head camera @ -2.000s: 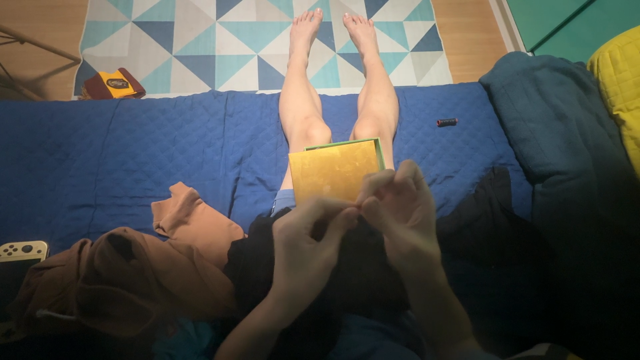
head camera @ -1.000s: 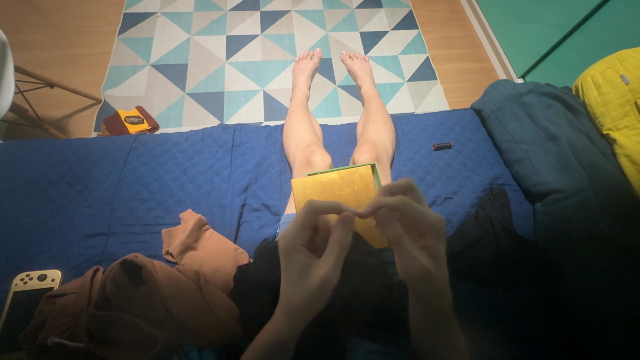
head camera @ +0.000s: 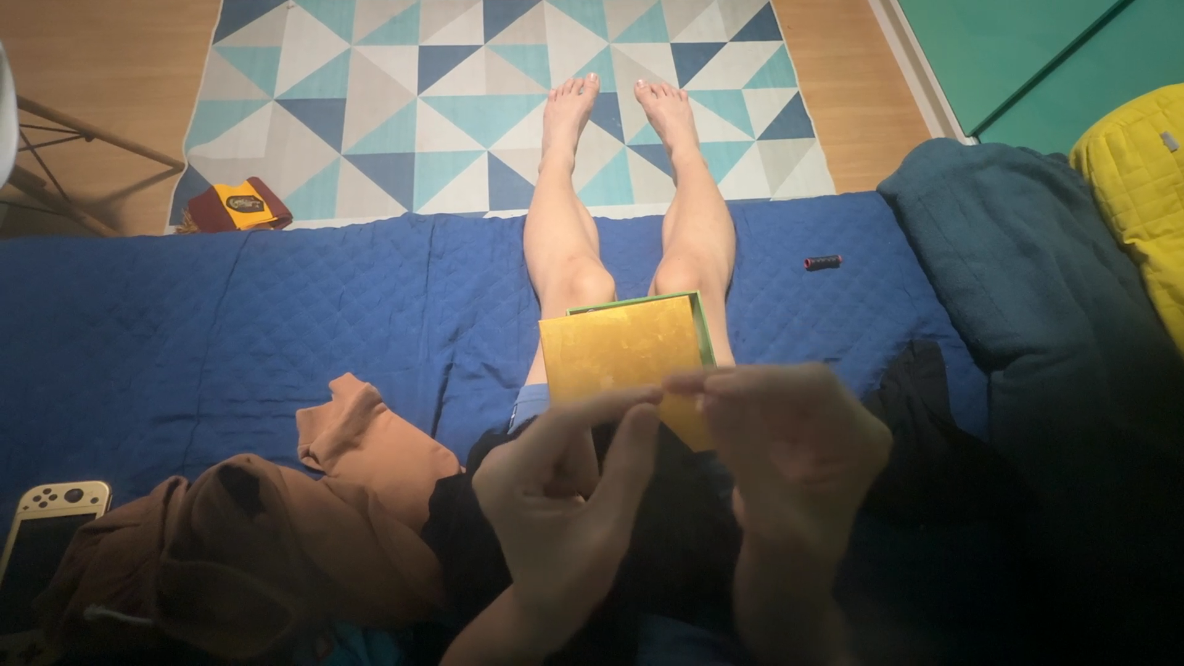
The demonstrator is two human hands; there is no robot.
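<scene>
Both hands are raised over my lap, fingertips close together. My left hand (head camera: 564,490) has its thumb and index finger pinched at the tips; whatever may lie between them is too small or blurred to make out. My right hand (head camera: 786,444) is blurred, its thumb and fingers bent towards the left fingertips. Behind the hands, a gold square lid or panel (head camera: 620,351) lies askew on a green-edged box (head camera: 705,328) on my thighs, its near part hidden by the hands. A dark spool-like thing with red ends (head camera: 823,263) lies on the blue quilted cover, right of my knees.
The blue quilted cover (head camera: 324,305) spreads under my legs. A brown garment (head camera: 277,536) and a handheld game console (head camera: 46,536) are at the left. A dark blue blanket (head camera: 999,231) and a yellow quilted thing (head camera: 1138,176) lie right. A maroon and yellow cloth (head camera: 242,203) rests on the patterned rug (head camera: 462,111).
My right hand has turned so that its fingers point more to the left. The fingertips of both hands stay close together. The box and the spool-like thing stay in place.
</scene>
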